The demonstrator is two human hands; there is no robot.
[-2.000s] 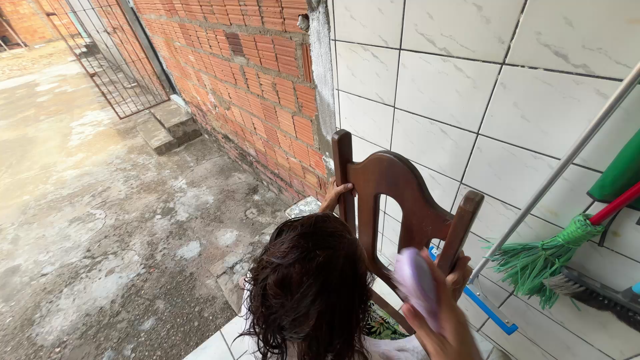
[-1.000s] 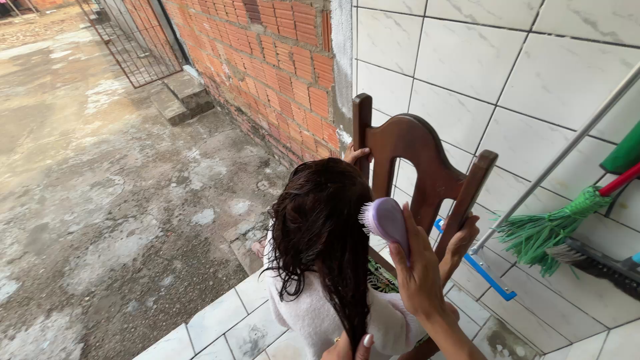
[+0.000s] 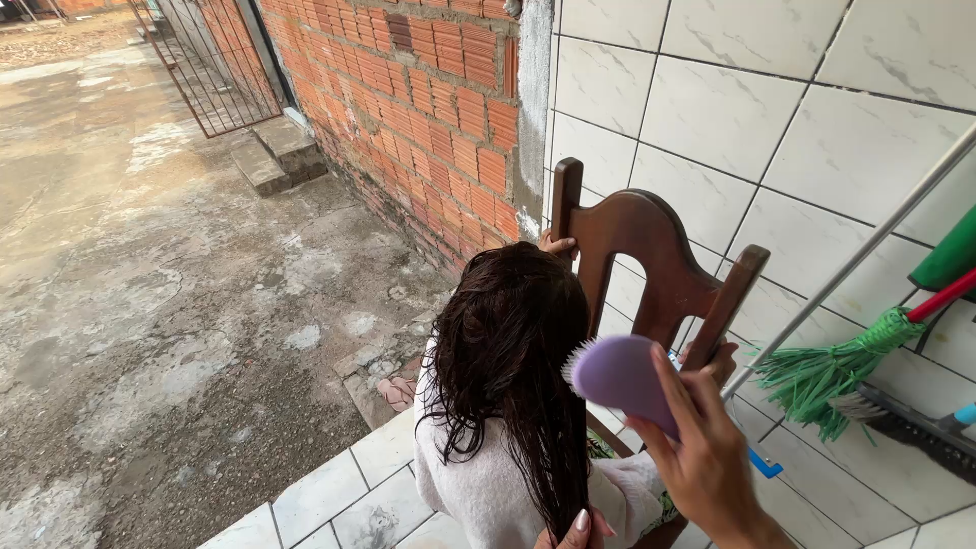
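Note:
My right hand (image 3: 694, 442) grips a purple hairbrush (image 3: 621, 377), its pale bristles turned left toward the wet dark hair (image 3: 518, 328) of a person seated in front of me. The bristle tips are at the right side of the hair; whether they touch it I cannot tell. At the bottom edge my left hand (image 3: 576, 534), partly cut off by the frame, holds the lower end of a long lock. A light, fleecy garment (image 3: 480, 488) covers the person's back. Both of the person's hands hold the uprights of a dark wooden chair back (image 3: 633, 221).
Against the white tiled wall (image 3: 709, 114) at right are a green-bristled broom (image 3: 839, 366), a black brush (image 3: 907, 427) and a metal pole (image 3: 862, 252) with a blue end piece. A brick wall (image 3: 412, 99), concrete steps (image 3: 278, 152) and a barred gate (image 3: 213, 76) stand beyond.
My left hand, unseen two seconds ago, came into view at the bottom by one second ago, on the hair. The brush, blurred and over the chair at first, is now beside the hair.

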